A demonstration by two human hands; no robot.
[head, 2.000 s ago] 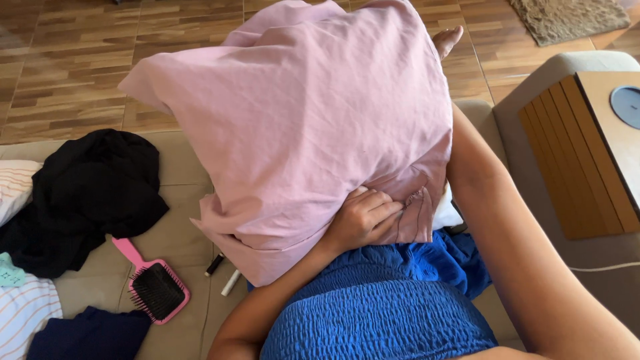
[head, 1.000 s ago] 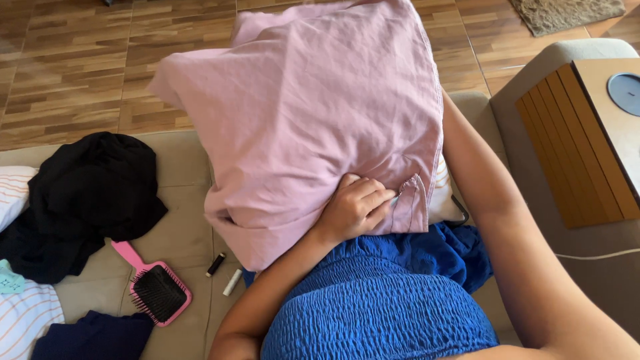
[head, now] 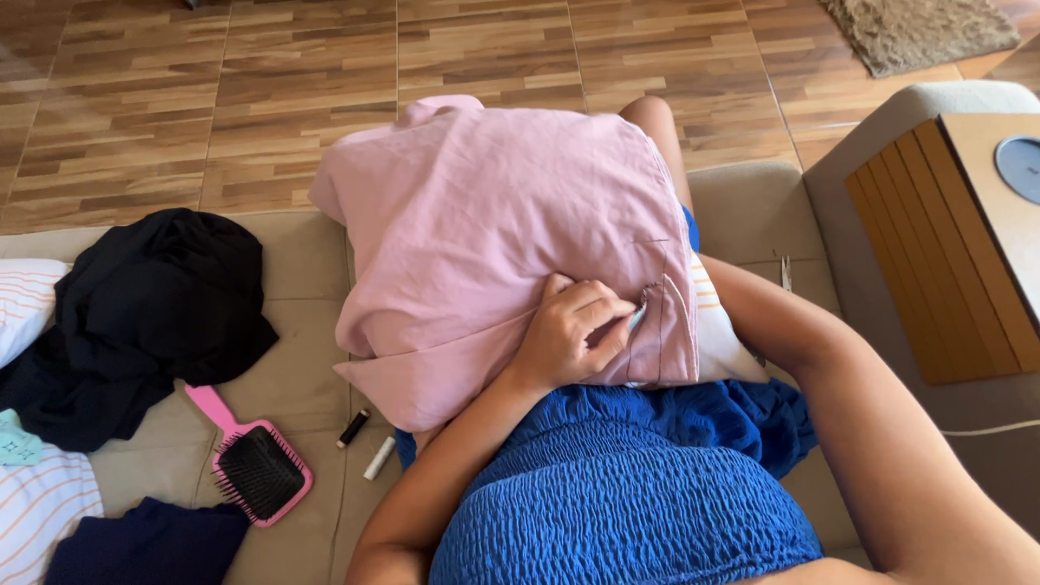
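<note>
A pink cloth [head: 504,203], which looks like a pillowcase, lies bunched over my lap. My left hand [head: 575,329] pinches a folded, stitched edge of it near its lower right corner, with dark thread lines running beside the fingers. Under that corner a white cloth with orange stripes [head: 719,333] shows. My right forearm passes beneath the cloths from the right, and the hand itself is hidden. A spool of black thread [head: 353,428] and a spool of white thread [head: 379,458] lie on the seat left of my lap.
On the beige sofa seat [head: 313,325], left, lie a pink hairbrush [head: 262,471], black clothing [head: 183,292], navy cloth [head: 150,544] and striped cloth [head: 49,504]. Small metal snips or scissors [head: 786,274] lie right of my lap. A wooden armrest tray [head: 918,268] covers the sofa arm.
The pink cloth, held up higher before, has come down onto my lap. My right forearm has moved lower and goes under it. My left hand remains at the stitched edge.
</note>
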